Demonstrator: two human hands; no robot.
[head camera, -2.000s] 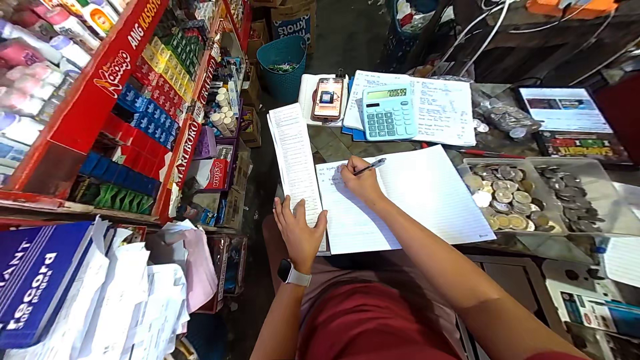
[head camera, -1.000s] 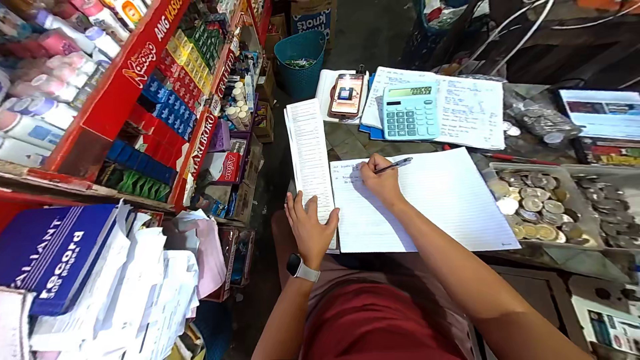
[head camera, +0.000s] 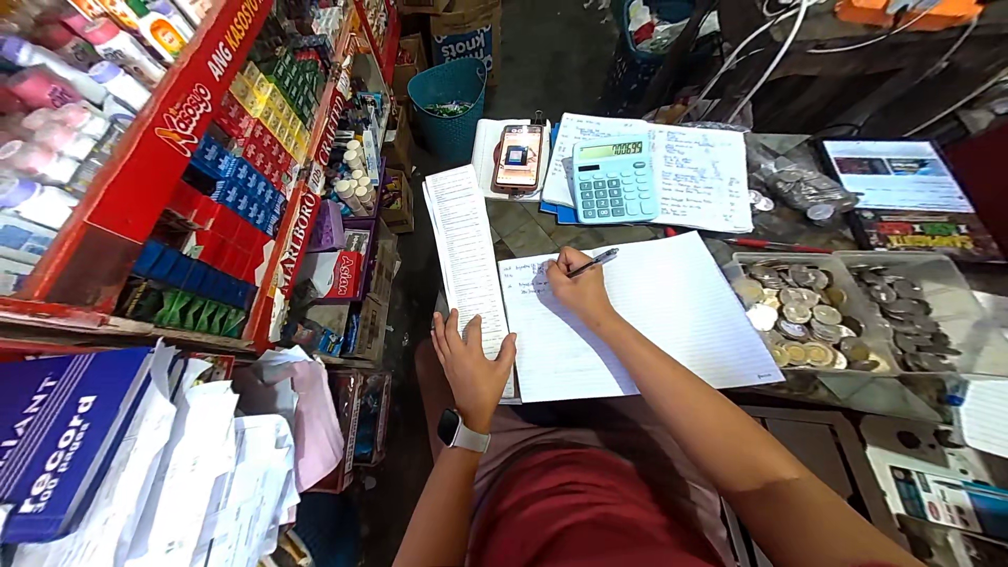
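Observation:
My right hand grips a dark pen over the upper left part of an open lined notebook, where a few lines of handwriting show. Spread flat, my left hand rests on the lower end of a long printed paper strip, which lies along the notebook's left edge. A light blue calculator sits on handwritten sheets beyond the notebook. Left of it, a smartphone with a lit screen lies on a small white pad.
At right stand clear plastic trays of coins and a plastic bag with coins. A red pen lies behind the notebook. Product shelves, a blue record book and loose papers fill the left. A teal bin stands beyond.
Both hands keep nearly the same places on the notebook and the paper strip, and the pen stays in my right hand. The view has shifted a little.

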